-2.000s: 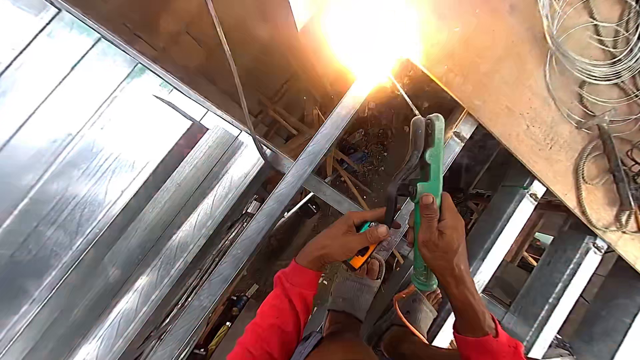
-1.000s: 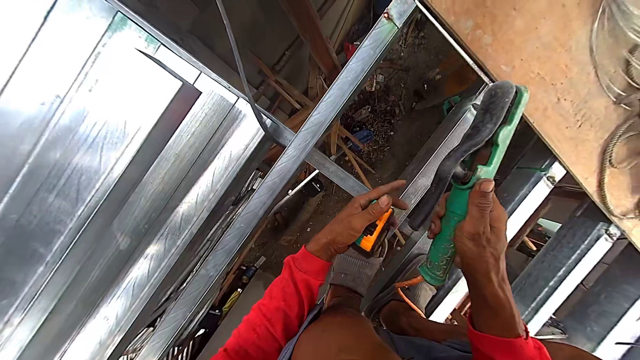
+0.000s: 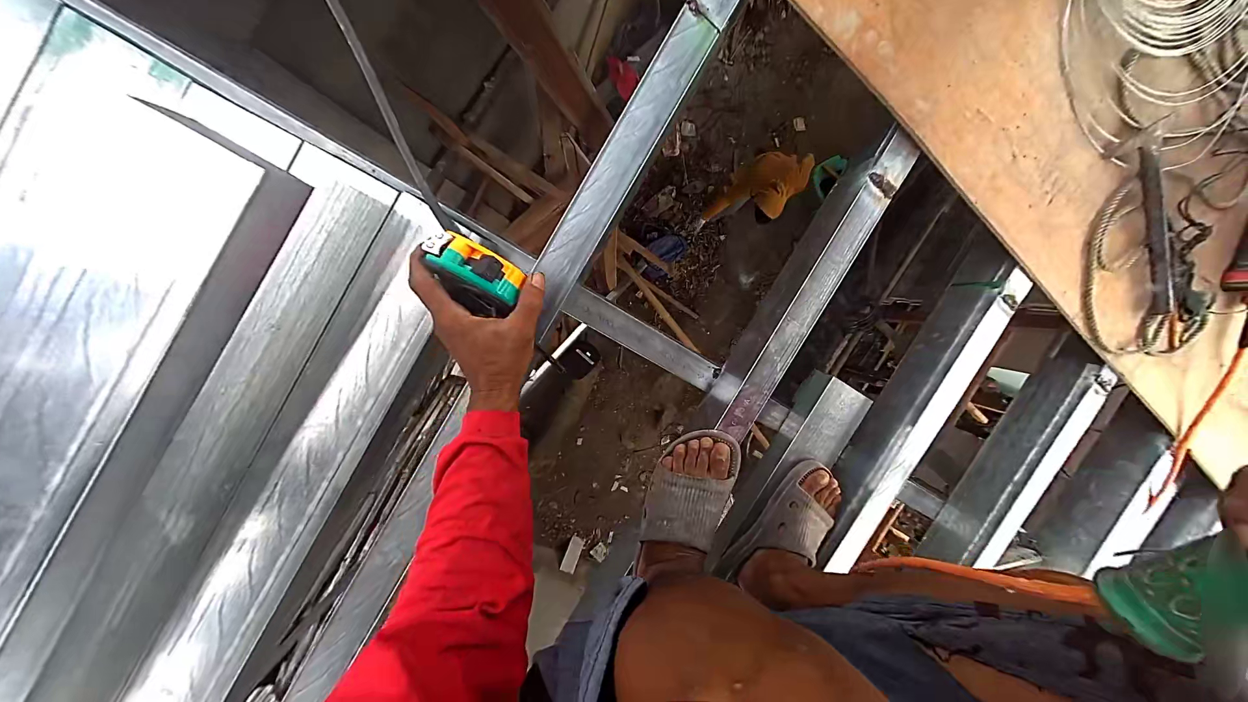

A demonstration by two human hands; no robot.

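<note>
My left hand [image 3: 483, 336], in a red sleeve, grips a green and orange tape measure [image 3: 478, 273] beside a steel beam [image 3: 624, 156] of the open frame. At the right edge, my right hand [image 3: 1234, 512] shows only in part. Close by it is a green tool handle [image 3: 1160, 595], blurred and cut off by the frame edge; whether the fingers close on it cannot be seen. An orange cable [image 3: 975, 577] runs across my lap to that handle.
My sandalled feet [image 3: 692, 487] rest on narrow steel members above open gaps. Galvanized channels [image 3: 195, 409] lie at left. A plywood sheet [image 3: 985, 117] at upper right bears coiled wire [image 3: 1160, 29] and a clamp-like tool [image 3: 1157, 244]. Far below are wood scraps and a person in orange [image 3: 770, 185].
The bright welding glare has gone. My left hand has moved up and left with the tape measure. My right hand and the green electrode holder have moved down to the right edge.
</note>
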